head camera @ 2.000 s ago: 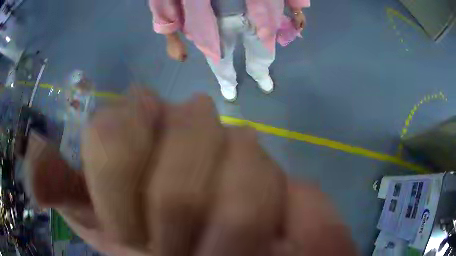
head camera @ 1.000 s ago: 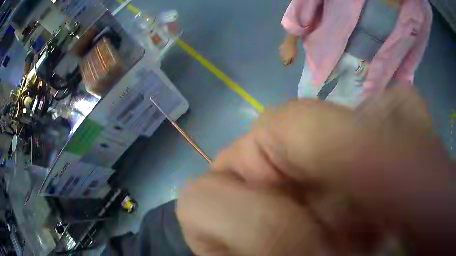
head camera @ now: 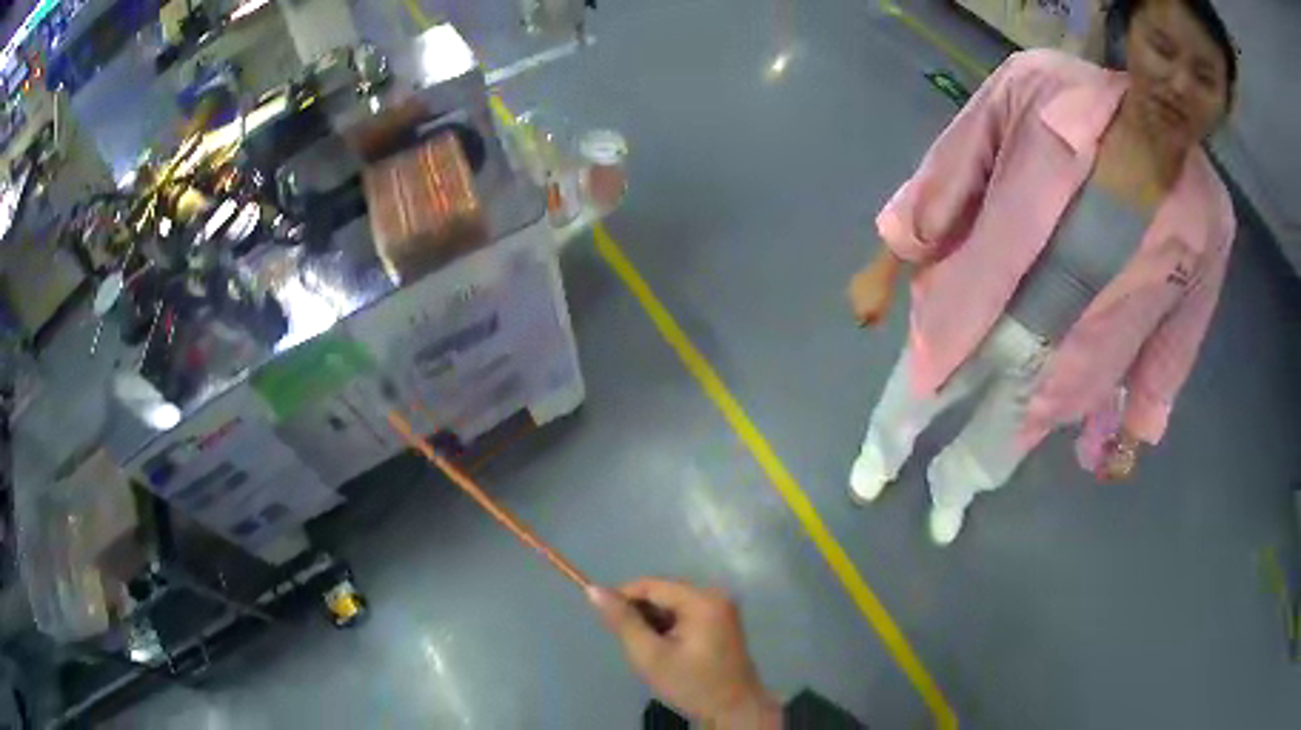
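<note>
My right hand (head camera: 692, 642) is at the bottom centre, with a dark sleeve at the wrist cut off by the lower edge. Its fingers are closed on one end of a thin copper tube (head camera: 492, 511). The tube slants up and left from the fingertips, over the floor and in front of the machine table's papered side. Its far end looks paler and blurs against the papers. My left hand is not in view.
The machine table (head camera: 492, 292) stands at left, with a clear bin of copper tubes (head camera: 425, 204) on its right end. A lower tray (head camera: 79, 549) is at lower left. A person in a pink jacket (head camera: 985, 214) stands at right beyond the yellow floor line (head camera: 742, 428).
The large blurred hand near the camera is gone. My right hand now shows smaller and lower, holding the tube. The view has shifted, with more of the table and person showing.
</note>
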